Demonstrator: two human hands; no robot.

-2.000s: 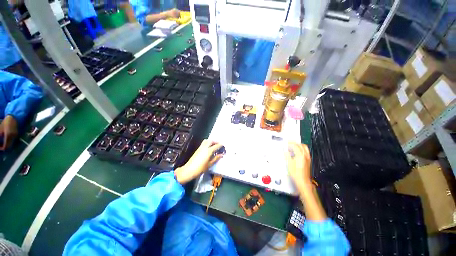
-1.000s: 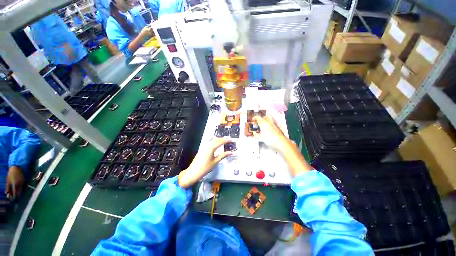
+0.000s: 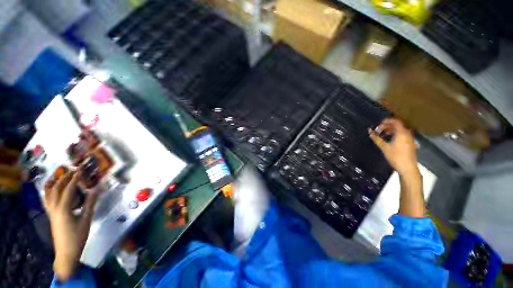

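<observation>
My right hand (image 3: 396, 147) is over the upper right of a black pocketed tray (image 3: 332, 163), with a small dark part (image 3: 386, 135) between thumb and fingers. Shiny parts fill many of the tray's pockets. My left hand (image 3: 66, 205) is on the white press base (image 3: 149, 163), its fingers beside an orange-brown fixture (image 3: 100, 163) with a dark centre. The view is blurred, and I cannot tell whether the left fingers hold a part.
Black tray stacks (image 3: 191, 50) stand behind. A keypad device (image 3: 211, 157) and a spare orange-brown plate (image 3: 176, 212) lie on the green bench. A red button (image 3: 144, 194) is on the base. Cartons (image 3: 309, 22) stand at the back, and a blue bin (image 3: 475, 261) is at lower right.
The view has swung right, bringing the right-hand tray into view. My right hand has left the fixture and moved to that tray. My left hand stays at the press base, now beside the fixture.
</observation>
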